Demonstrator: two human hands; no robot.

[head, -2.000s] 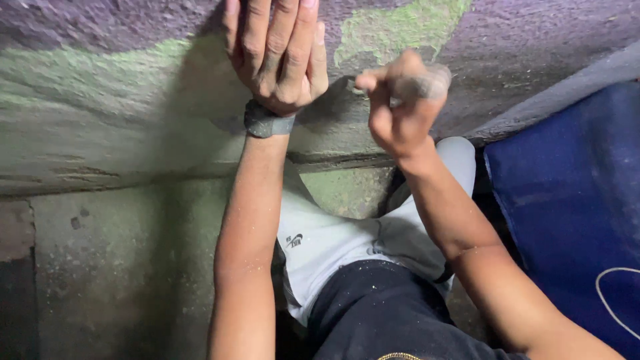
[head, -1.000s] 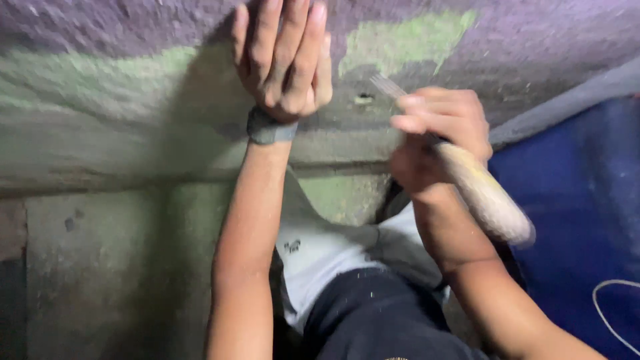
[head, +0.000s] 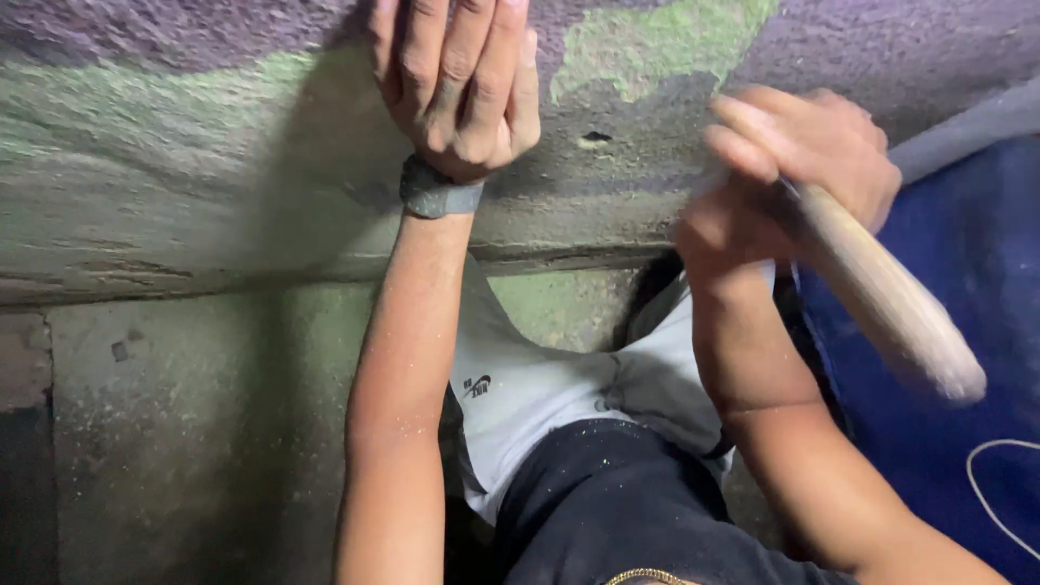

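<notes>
My left hand (head: 463, 89) lies flat against a rough wall (head: 203, 162) with purple and green paint over grey plaster; its fingertips reach the top edge of the view. To the right, my right hand (head: 796, 162) is closed round a tool with a worn wooden handle (head: 894, 301), which points down and right. The tool's working end is hidden or blurred, so its kind cannot be told. A patch of green paint (head: 666, 45) with a ragged edge lies between my hands, above a small hole (head: 595, 138) in the plaster.
Below the wall is a dusty, stained floor (head: 179, 439). At the right stands a large blue object (head: 934, 455) with a pale cord (head: 983, 496) on it. A grey pipe-like length (head: 967, 130) runs along the wall above it.
My right hand, still holding the wooden-handled tool, has moved right along the wall from beside my left hand. My left hand has stayed on the wall.
</notes>
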